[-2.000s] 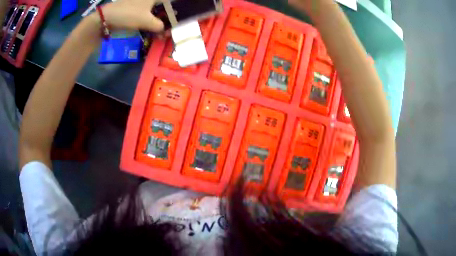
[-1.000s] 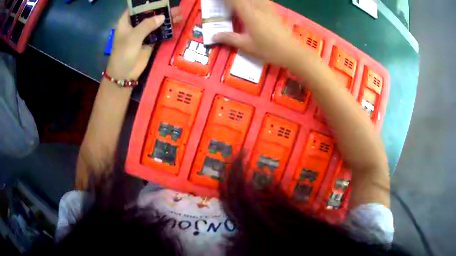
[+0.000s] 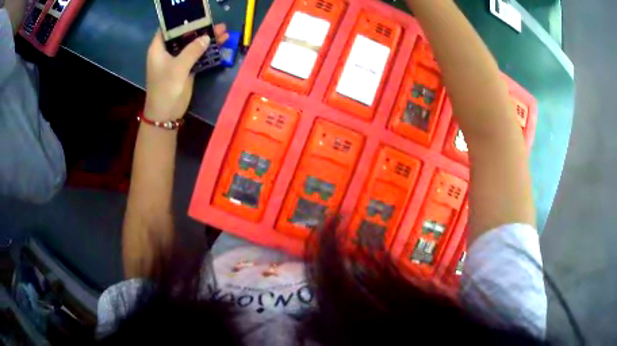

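My left hand (image 3: 174, 71) holds a bar phone (image 3: 186, 26) upright at the upper left, thumb on its dark keypad; its screen shows white characters. My right forearm reaches over the tray's right part; my right hand is cut off by the top edge. The red phone tray (image 3: 203, 177) holds orange-red phone backs in two rows. A white battery (image 3: 364, 69) lies in the second back of the upper row. White battery pieces (image 3: 298, 44) lie in the first back. The lower-row phone backs (image 3: 256, 159) have open bays with metallic parts.
A blue battery (image 3: 231, 48) and a yellow stick (image 3: 249, 23) lie left of the tray on the dark green bench (image 3: 122, 42). Another phone tray (image 3: 53, 34) is at the upper left. A white card (image 3: 506, 13) lies at the upper right. Another person's grey clothing (image 3: 27, 135) shows at left.
The white battery pieces my right hand held are now in the first upper back. My right hand has moved up out of view. The phone in my left hand now shows a lit screen.
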